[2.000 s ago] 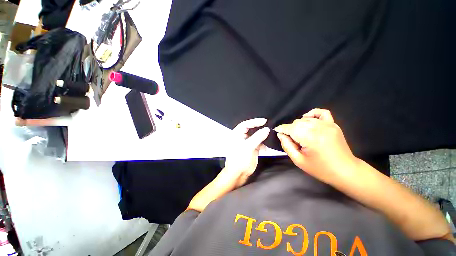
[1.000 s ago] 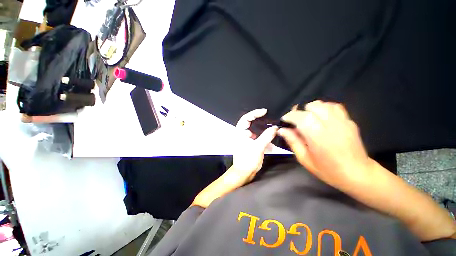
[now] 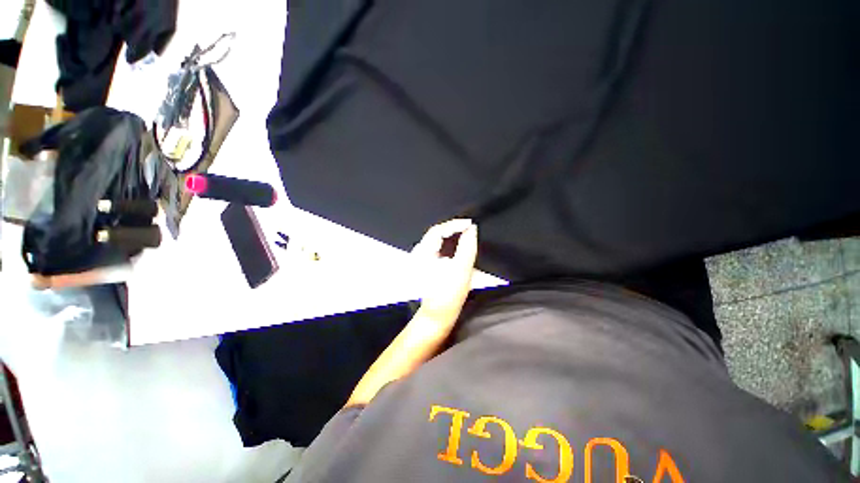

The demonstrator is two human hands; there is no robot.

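A large black garment (image 3: 528, 123) lies over the white table, with soft folds. My left hand (image 3: 448, 259) is at the garment's near left edge. Its thumb and fingers are pinched on the edge, with a bit of dark cloth showing between them. My right hand is not in view. No needle or thread can be made out.
Left of the garment lie a black spool with a pink end (image 3: 231, 189), a phone (image 3: 250, 245), two small dark pieces (image 3: 282, 240) and a yellowish speck. Farther left are a black plastic bag (image 3: 90, 170) and dark thread spools (image 3: 129, 236). Speckled floor (image 3: 773, 302) shows at right.
My right hand was at the garment edge beside my left hand and has gone out of view. My left hand still pinches the edge. The view has shifted and tilted slightly.
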